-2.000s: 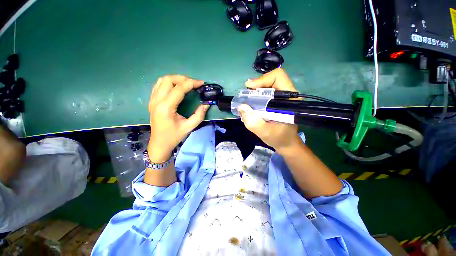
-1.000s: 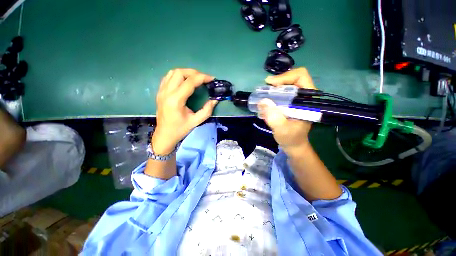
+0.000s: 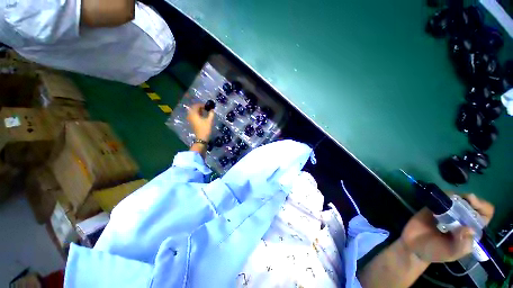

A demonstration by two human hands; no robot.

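Observation:
My left hand (image 3: pixel 201 122) is over the clear blister tray (image 3: pixel 193 90) below the bench edge, its fingers on a small black housing (image 3: pixel 210 105). Several more black housings sit in the tray's pockets. My right hand (image 3: pixel 444 233) holds the glue syringe (image 3: pixel 436 198) at the lower right, over the bench's front edge. The syringe's thin bluish needle points up and left, touching nothing. The rear of the syringe runs towards the picture's rim, and its green adapter does not show.
Many glossy black housings (image 3: pixel 471 118) lie in a pile on the green bench (image 3: pixel 337 73) at the right, with a white wipe (image 3: pixel 508 101) beside them. Another person's white-clothed leg (image 3: pixel 129 45) is at the upper left. Cartons (image 3: pixel 93 160) stand on the floor at the left.
The view has turned and shifted left. My left hand has moved from the syringe tip down to the tray with a housing at its fingers. My right hand still holds the syringe, now apart from my left hand.

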